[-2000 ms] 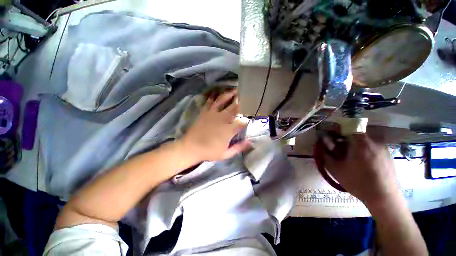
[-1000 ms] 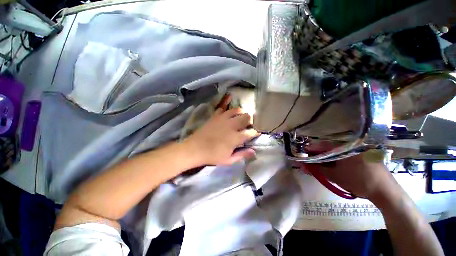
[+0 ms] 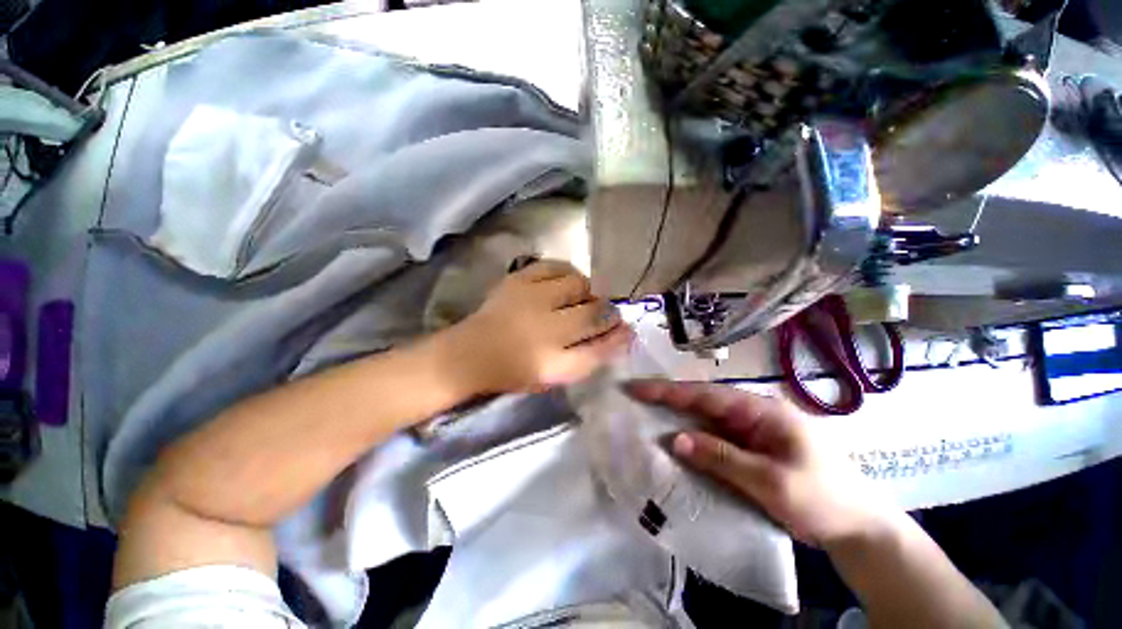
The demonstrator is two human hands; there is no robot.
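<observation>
A light grey garment [image 3: 357, 184] lies heaped left of the sewing machine head [image 3: 628, 184], with a whitish pocket-like patch [image 3: 222, 184] on it. My left hand [image 3: 541, 329] is closed on the cloth just left of the needle area, fingers bent. My right hand [image 3: 751, 461] is at the front edge of the machine, thumb and fingers around a pale fold of the garment that hangs toward the lap. A small dark mark shows on this fold. The presser foot area [image 3: 711, 350] is partly hidden by the chrome guard.
Red-handled scissors [image 3: 837, 356] lie right of the needle. A printed ruler [image 3: 935, 455] runs along the table's front edge. A phone-like rectangle [image 3: 1080, 359] is at far right. A purple box [image 3: 12, 326] is at far left. The chrome guard [image 3: 847, 197] sticks out from the machine head.
My right hand has let go of the red scissors and moved left to the cloth. The scissors now lie on the table. My left hand stays on the cloth near the needle.
</observation>
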